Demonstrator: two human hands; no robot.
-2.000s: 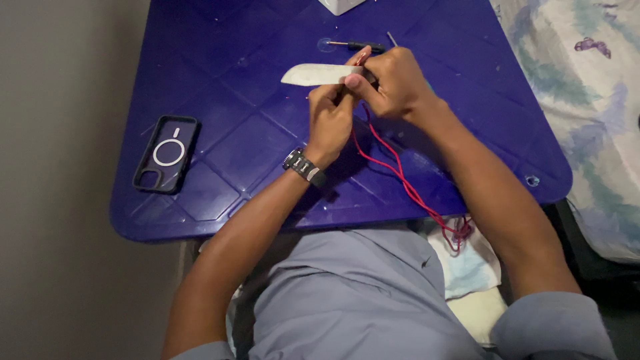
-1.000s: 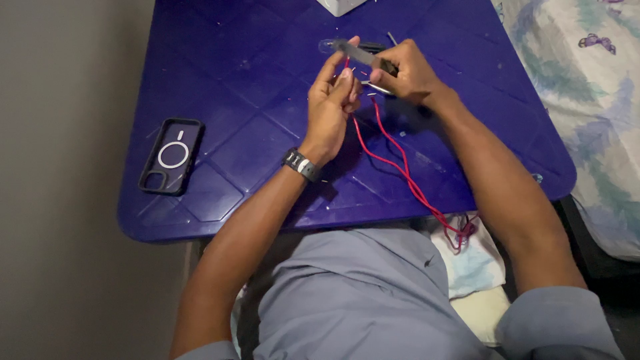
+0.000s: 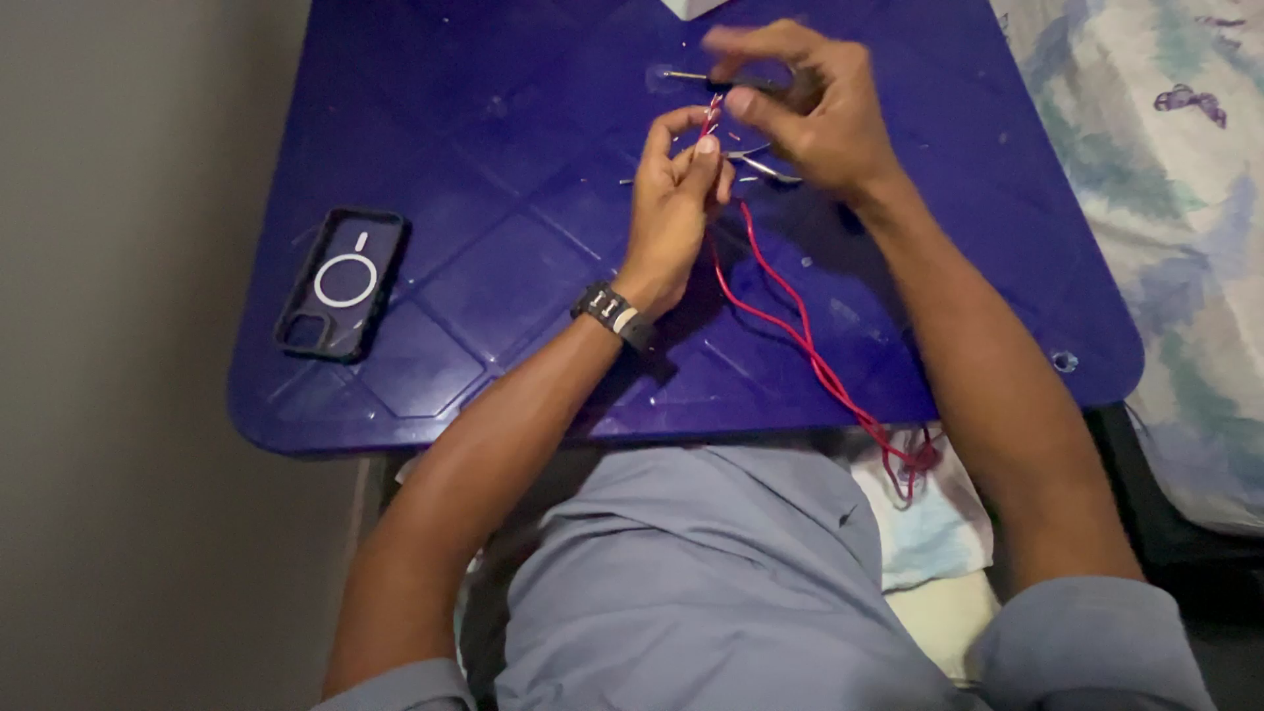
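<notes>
Between the thumb and fingers of my left hand (image 3: 681, 183) is the upper end of a red electrical wire (image 3: 770, 318), its bare strands pointing up. The wire runs as two loosely twisted strands down over the table's front edge. My right hand (image 3: 825, 114), partly blurred, is just right of the wire ends, thumb and fingers apart; whether it holds anything is hard to tell. Behind its fingers lies a screwdriver (image 3: 689, 76) with a metal shaft, its handle mostly hidden. Below that hand rests a metal hand tool (image 3: 770, 171), perhaps pliers, partly covered.
A clear phone case with dark edges (image 3: 343, 286) lies on the left of the blue plastic table (image 3: 444, 326). Small wire scraps are scattered near my hands. A white object (image 3: 691, 6) is at the far edge of view. Patterned bedding (image 3: 1175, 197) is at the right.
The whitish knife blade seen in my right hand in the earlier frames no longer shows. My right hand's fingers have spread. The metal tool beneath it is now more exposed.
</notes>
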